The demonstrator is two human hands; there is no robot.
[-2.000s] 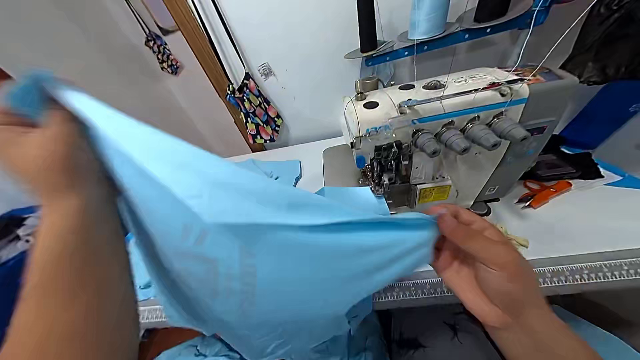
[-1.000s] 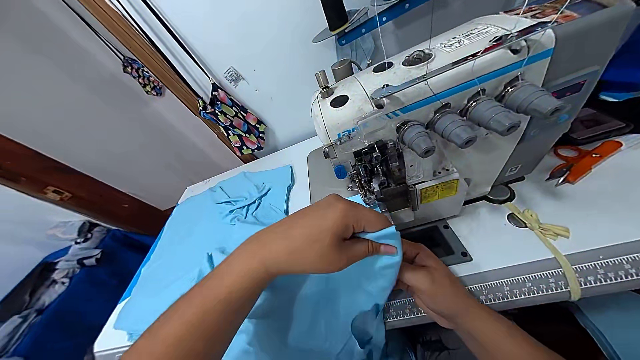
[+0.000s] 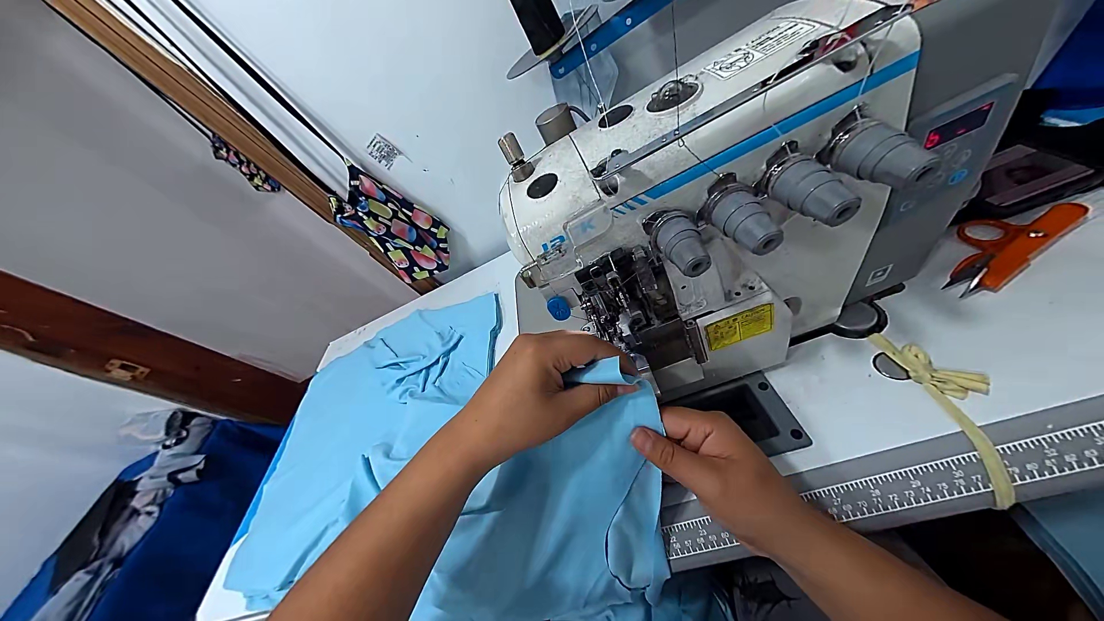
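My left hand [image 3: 561,392] pinches the folded upper edge of a light blue fabric piece [image 3: 552,517] between thumb and fingers, just in front of the needle and presser foot area of a white overlock sewing machine [image 3: 733,147]. Lower and to the right, my right hand [image 3: 707,457] grips the same piece at its right edge. The cloth hangs down over the table's front edge. More light blue fabric [image 3: 345,448] lies wrinkled on the table to the left. My left fingers partly hide the machine's foot.
Orange-handled thread snips [image 3: 1018,246] lie at the right. A yellow strip [image 3: 940,388] is tied near the table's edge, which carries a measuring tape [image 3: 931,487]. Patterned fabric pieces [image 3: 397,224] hang at the back. Blue cloth [image 3: 190,526] sits low on the left.
From being spread wide between my raised hands, the fabric has come down to the front of the machine, with both hands close together at its edge. The view has moved nearer the machine.
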